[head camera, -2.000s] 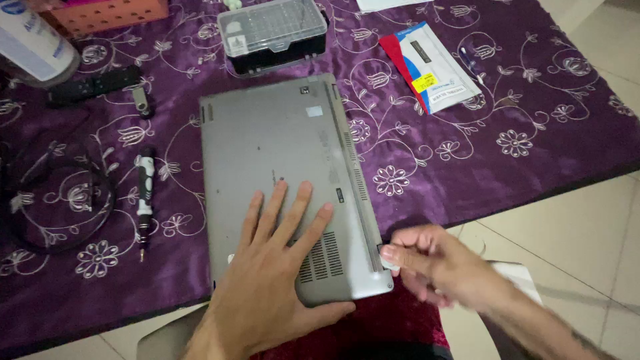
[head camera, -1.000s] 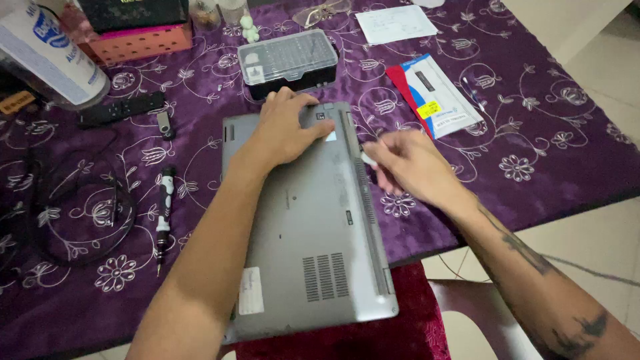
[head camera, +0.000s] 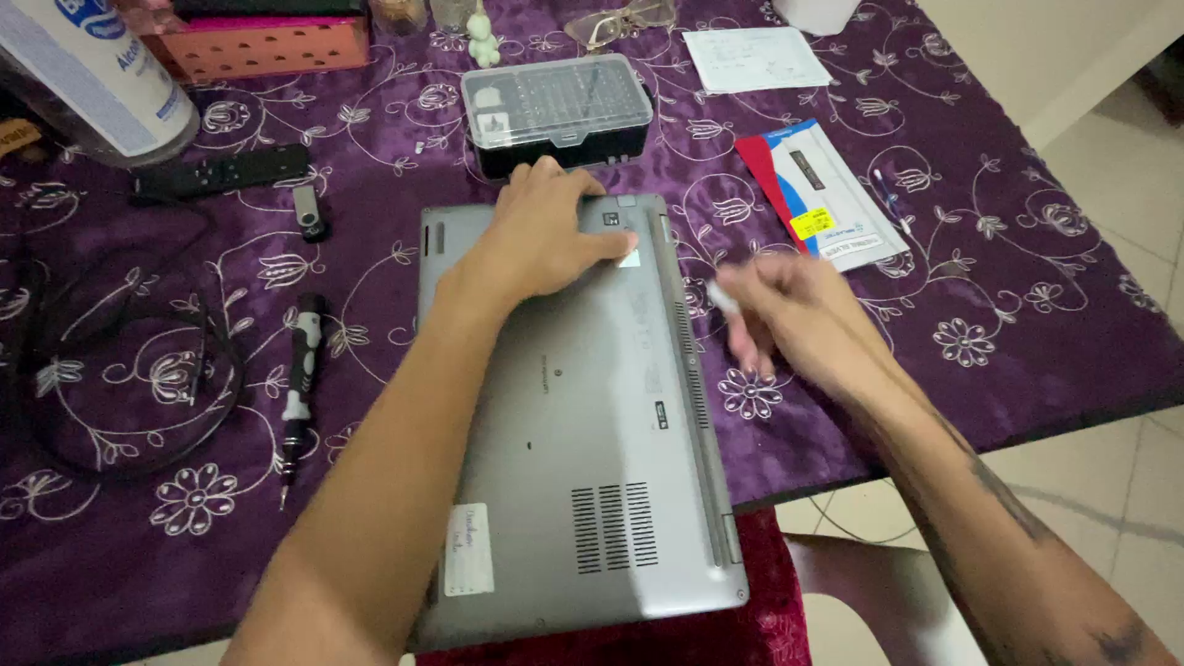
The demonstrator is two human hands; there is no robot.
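Note:
A grey laptop (head camera: 592,388) lies closed with its underside up, its vent slots near me and its hinge side to the right. Across its far end rests my left hand (head camera: 550,231), fingers over the far edge and thumb beside a small white sticker. My right hand (head camera: 786,314), slightly blurred, is just right of the hinge side and pinches a small white piece (head camera: 721,298), too blurred to name. A pen-shaped precision screwdriver (head camera: 303,370) lies left of the laptop. Behind the laptop stands a black case with a clear lid (head camera: 560,102).
A red, blue and white packet (head camera: 823,203) and a thin swab-like stick (head camera: 891,199) lie at right. Left are a black cable (head camera: 231,398), a remote control (head camera: 227,171), a USB stick (head camera: 308,208) and a large bottle (head camera: 102,74). Papers (head camera: 757,60) and glasses (head camera: 615,23) sit farther back.
My left hand has moved from the laptop's near part to its far end. My right hand has gone from the near hinge corner up along the hinge side, still with the white piece.

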